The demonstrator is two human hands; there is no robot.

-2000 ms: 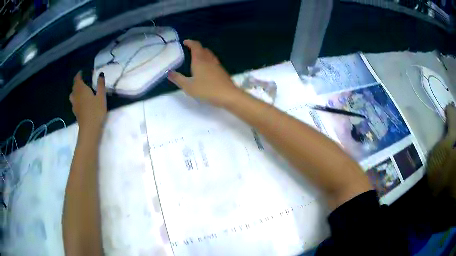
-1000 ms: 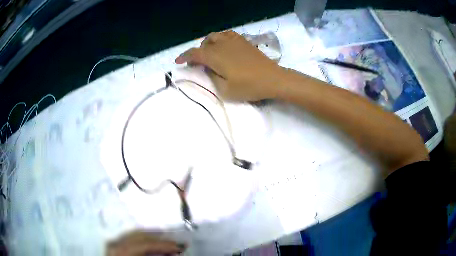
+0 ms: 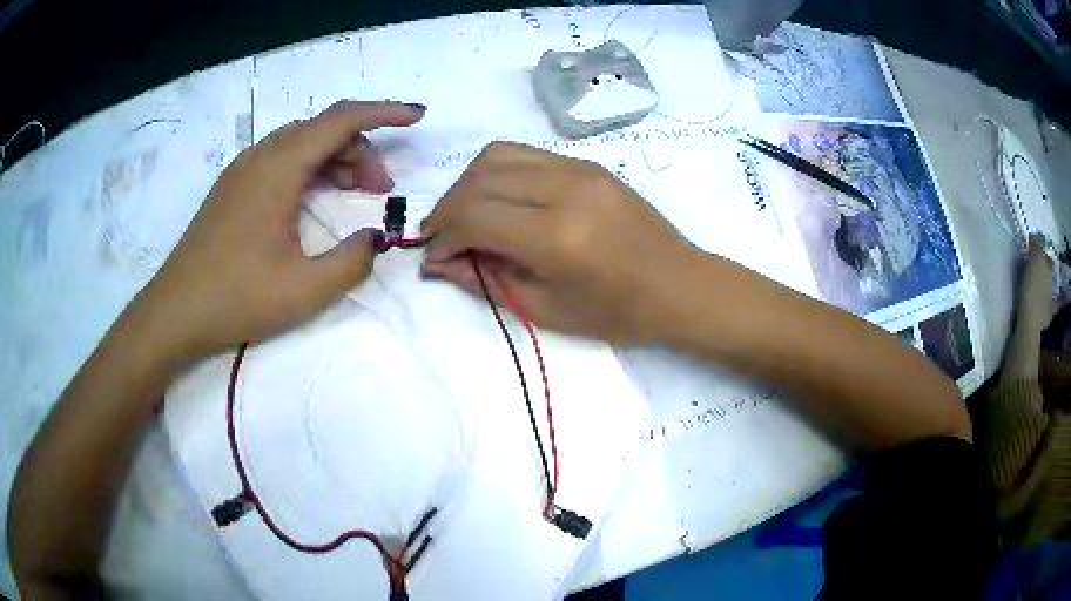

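Observation:
A white housing [image 3: 388,411] lies on the printed table cover in front of me. A red-and-black wire pair [image 3: 539,387] runs in a ring around it, with black connectors [image 3: 231,508] at the left, lower right, bottom and top. My left hand [image 3: 276,223] is at the top left of the housing, its thumb at the wire beside the top connector [image 3: 396,214]. My right hand [image 3: 529,241] pinches the wire pair just right of that connector. Its fingertips are partly hidden.
A grey-white cat-shaped item [image 3: 595,88] lies beyond my right hand. A slim black tool [image 3: 810,170] lies on the printed picture [image 3: 881,223]. Another person's hand [image 3: 1036,276] touches a white housing [image 3: 1024,194] at far right. A grey post [image 3: 752,18] stands at the table's back edge.
My left hand has come up from the bottom edge to the top connector. My right hand has moved down to the wire. The housing has shifted a little down and left in view.

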